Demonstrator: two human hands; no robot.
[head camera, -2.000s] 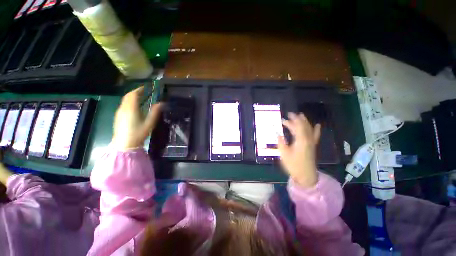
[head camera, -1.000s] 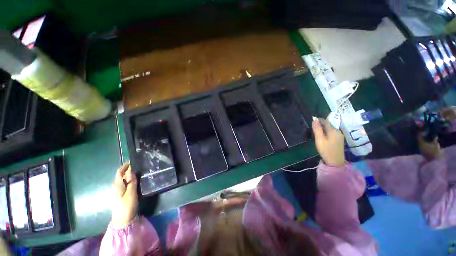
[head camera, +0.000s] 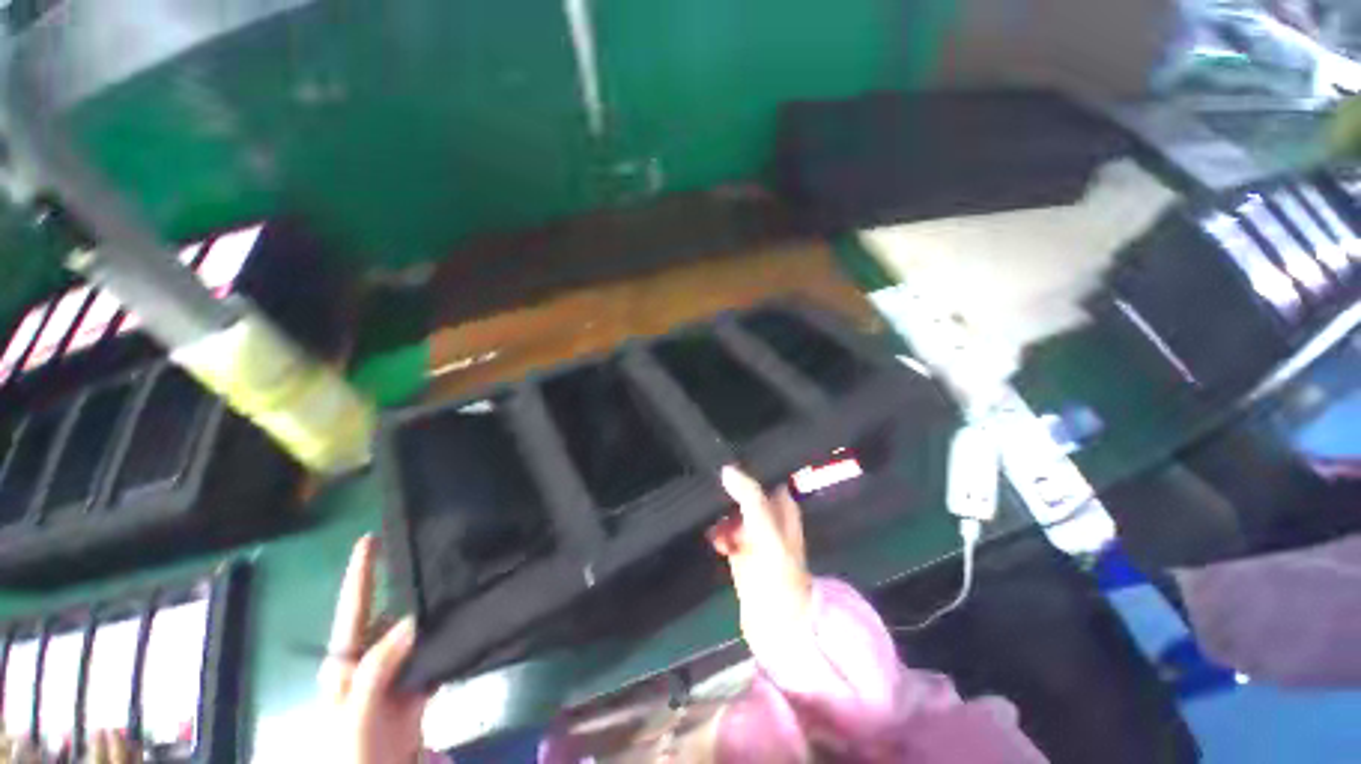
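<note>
The black four-slot tray (head camera: 620, 478) lies at a slant in front of me; its slots look dark, and blur hides whether phones are in them. My left hand (head camera: 370, 657) is at its left front corner, thumb against the edge and fingers along the outside. My right hand (head camera: 764, 545) is at the middle of the front edge, fingers bent against it; its grip is unclear. A small lit red and white strip (head camera: 827, 475), possibly part of a screen, shows just right of that hand. Dark surfaces below the front edge are too blurred to tell apart.
A yellow-wrapped post (head camera: 276, 391) and stacked black trays (head camera: 127, 448) stand left. A tray of lit phones (head camera: 112, 672) is at lower left, with fingertips at its edge. Right are a power strip (head camera: 1052, 485), a white cable block (head camera: 973, 475) and a pink sleeve (head camera: 1276, 612). A brown board (head camera: 597, 321) lies behind.
The camera view has shifted. The lit screens went dark, and now the slots look dark. My right hand has moved from the tray's right end to its front middle. The lit strip has appeared.
</note>
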